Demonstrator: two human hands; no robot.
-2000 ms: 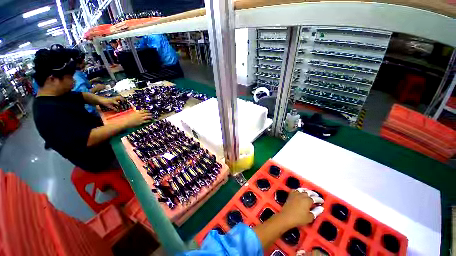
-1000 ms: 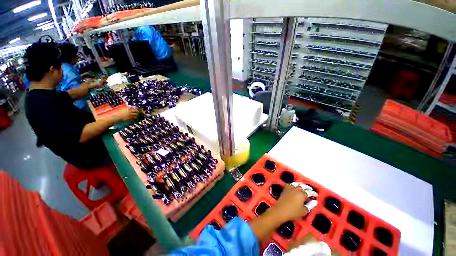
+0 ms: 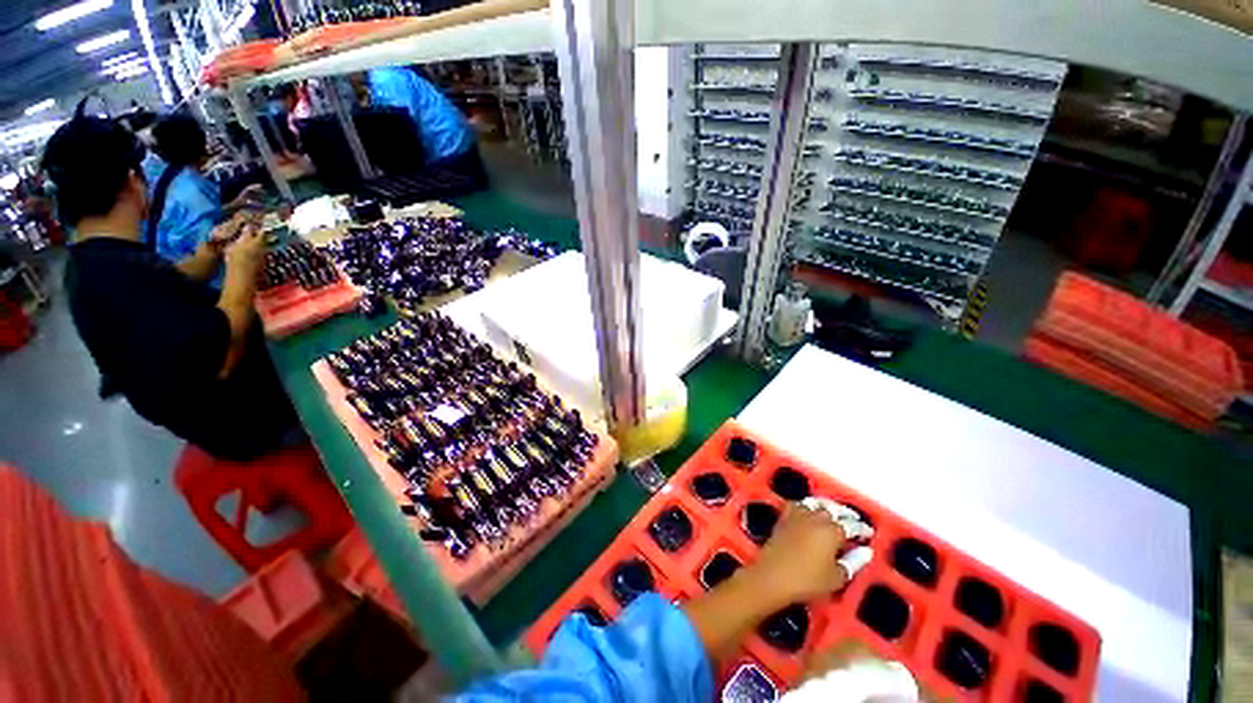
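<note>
A red-orange blister tray [image 3: 945, 578] lies in front of me with glossy black square watch heads [image 3: 884, 611] in its pockets. My left hand [image 3: 808, 552], in a blue sleeve with white finger cots, reaches over the tray. Its fingertips are down at a pocket in the back part; whether they grip a watch head is hidden. My right hand [image 3: 849, 676] is at the bottom edge, blurred and mostly cut off, with something white at its fingers. A paler, silvery watch head [image 3: 749, 685] lies beside it at the bottom edge.
A large white sheet [image 3: 989, 481] lies behind the tray. A metal post [image 3: 606, 234] rises beside a yellow tape roll or cup [image 3: 653, 429] and a white bin [image 3: 660, 305]. A tray of finished watches [image 3: 474, 446] and a person in black [image 3: 165, 323] are at left.
The view has shifted slightly since the first frame. My left hand stays at about the same pocket. My right hand shows more at the bottom edge. The person at left has raised their hands.
</note>
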